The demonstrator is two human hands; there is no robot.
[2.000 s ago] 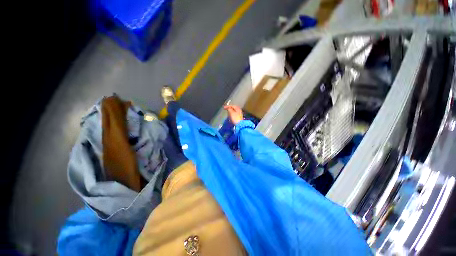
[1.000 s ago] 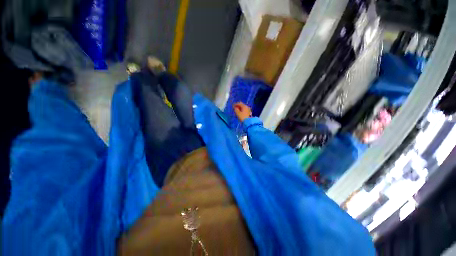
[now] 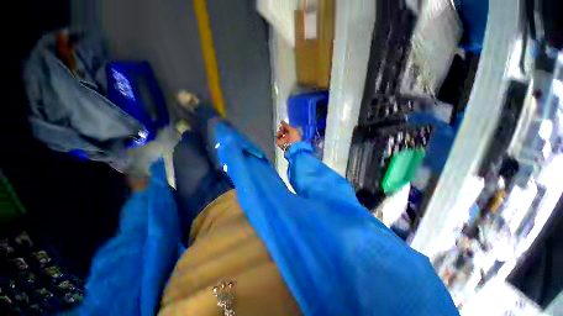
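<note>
My left hand [image 3: 137,181] is small and blurred at the end of the blue sleeve, at the lower edge of a grey-blue denim garment [image 3: 86,114]. It seems to hold the garment, which hangs in the air at the left with a brown patch showing at its top. The fingers cannot be made out. My right hand [image 3: 287,135] is small, at the end of the other blue sleeve, in front of the shelving. Its fingers are loosely curled and a little apart, and nothing shows in it.
A blue bin [image 3: 137,92] stands on the grey floor behind the garment. A yellow line [image 3: 208,58] runs ahead of my feet. Shelving [image 3: 352,74] on the right holds a cardboard box [image 3: 313,49], a blue bin [image 3: 307,111], black trays and a green object [image 3: 402,169].
The view has moved along the shelving. The denim garment, first close at my left side, is now further out at the upper left. My right hand stays beside the shelf.
</note>
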